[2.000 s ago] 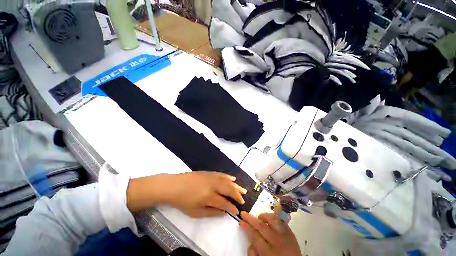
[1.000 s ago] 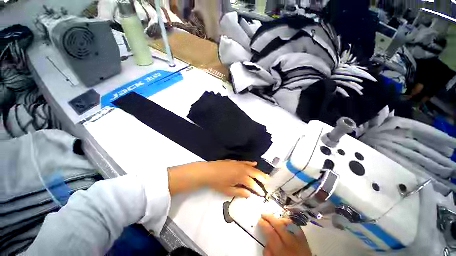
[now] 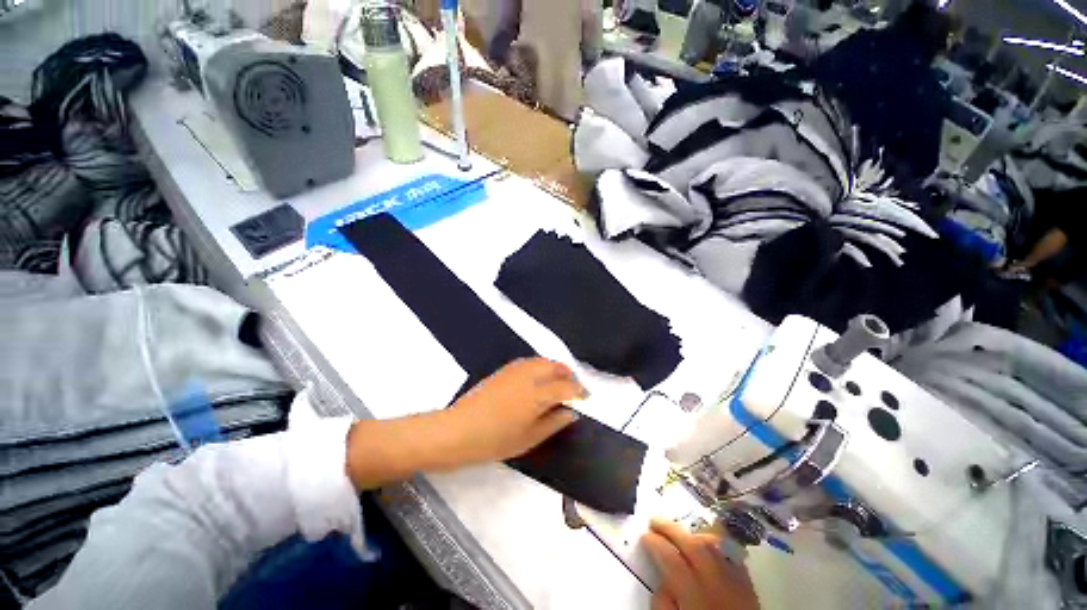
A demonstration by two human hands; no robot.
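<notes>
A long black band (image 3: 435,304) runs across the white table from the blue label toward the sewing machine. My left hand (image 3: 515,411) lies on a black band piece (image 3: 592,459), fingers pressed on it; the piece's free end is just left of the lit needle area. My right hand (image 3: 697,566) is at the bottom, left of the machine head, fingertips near the lit spot; whether it holds anything is unclear. The white machine head (image 3: 882,465) with blue stripe is at right. A fanned stack of black pieces (image 3: 590,310) lies behind the bands.
A second grey machine head (image 3: 286,113) and a pale green bottle (image 3: 393,101) stand at the back left. Folded grey-white panels (image 3: 107,393) are at left. A large heap of white and black panels (image 3: 739,155) is behind the table. A flat black rectangle (image 3: 267,230) lies beside the blue label.
My left hand has drawn back from the needle area to the left, with a black piece under it. My right hand stays near the machine. The camera view has shifted.
</notes>
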